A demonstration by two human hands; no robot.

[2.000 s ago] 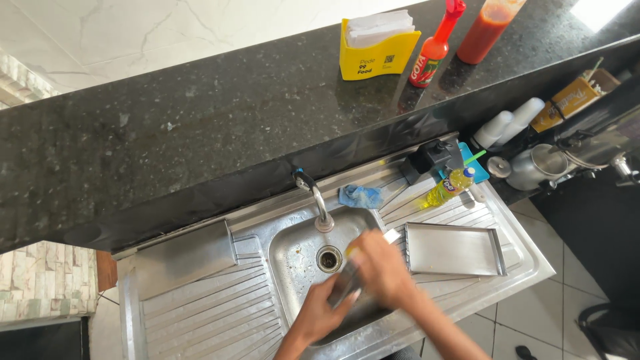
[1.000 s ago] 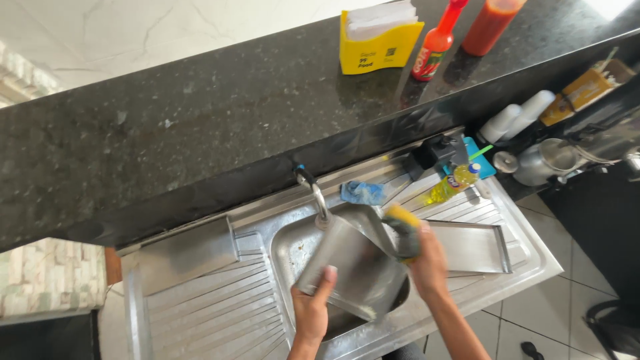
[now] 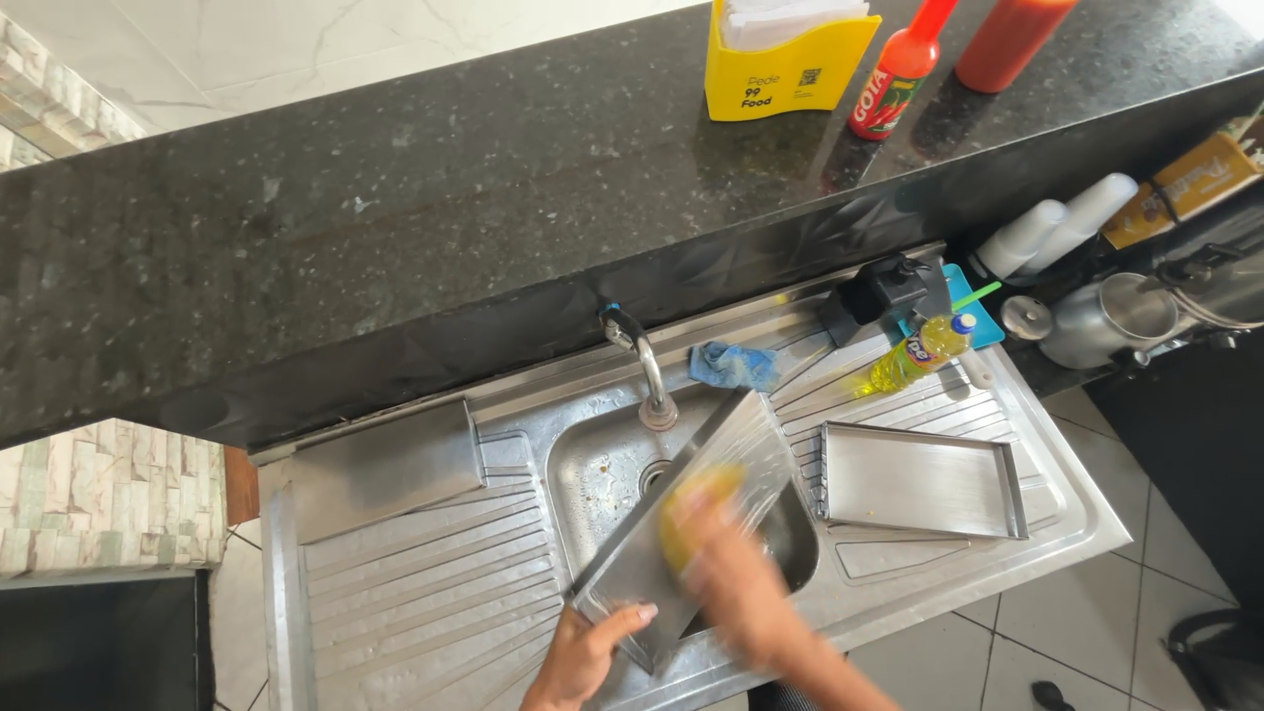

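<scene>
My left hand [image 3: 583, 654] grips the lower left corner of a rectangular stainless steel tray [image 3: 755, 459], thumb on top. The tray is tilted over the sink basin [image 3: 592, 494], with wet, soapy streaks on its surface. In my right hand [image 3: 736, 583], blurred by motion, a yellow sponge [image 3: 703, 494] is pressed to the tray's inner face. Behind the tray stands the chrome faucet [image 3: 649, 370]; I cannot tell whether water runs from it. A second shallow steel tray [image 3: 918, 481] lies on the right drainboard, and another steel piece [image 3: 395, 469] rests on the left one.
A blue cloth [image 3: 734, 365] lies behind the basin. To its right are a black container [image 3: 879, 296] and a bottle of yellow detergent [image 3: 918, 354]. A metal pot [image 3: 1121, 321] stands farther right. The dark stone counter [image 3: 395, 227] holds a yellow napkin holder [image 3: 790, 69] and sauce bottles [image 3: 897, 79].
The tray in my left hand has turned to a steeper diagonal since a second ago. My right hand with the sponge has moved left, from beside the tray onto its face.
</scene>
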